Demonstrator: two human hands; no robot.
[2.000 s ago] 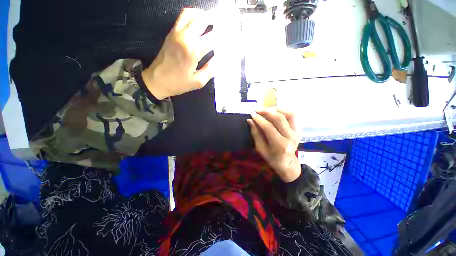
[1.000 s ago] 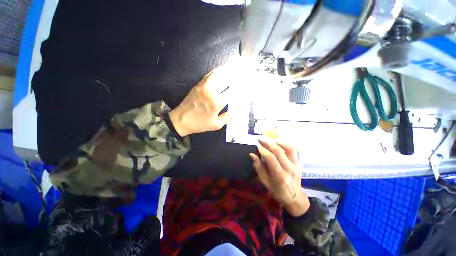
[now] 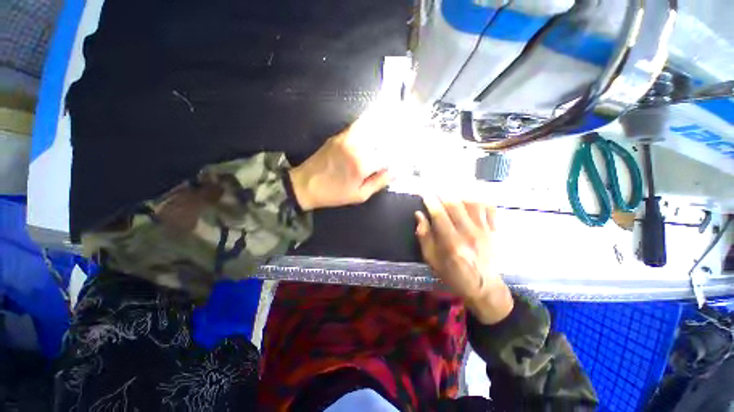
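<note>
A large black garment panel (image 3: 193, 88) lies flat on the table left of the sewing machine head (image 3: 547, 56). My left hand (image 3: 342, 169) presses on the panel beside the needle area, its fingertips lost in lamp glare. My right hand (image 3: 463, 241) rests palm down with its fingertips at the panel's right edge, just below the glare. A small white piece (image 3: 396, 72) shows on the panel near the needle area. Whether a smaller piece lies under the fingers cannot be told.
Green-handled scissors (image 3: 591, 181) and a black-handled screwdriver (image 3: 653, 233) lie to the right. A measuring tape strip (image 3: 354, 272) runs along the front edge. A blue crate (image 3: 612, 346) stands below the table at right.
The panel has moved away from the wearer, uncovering the tape strip at the front edge. Both hands stay on the work near the needle. The view has shifted, showing more of the machine head.
</note>
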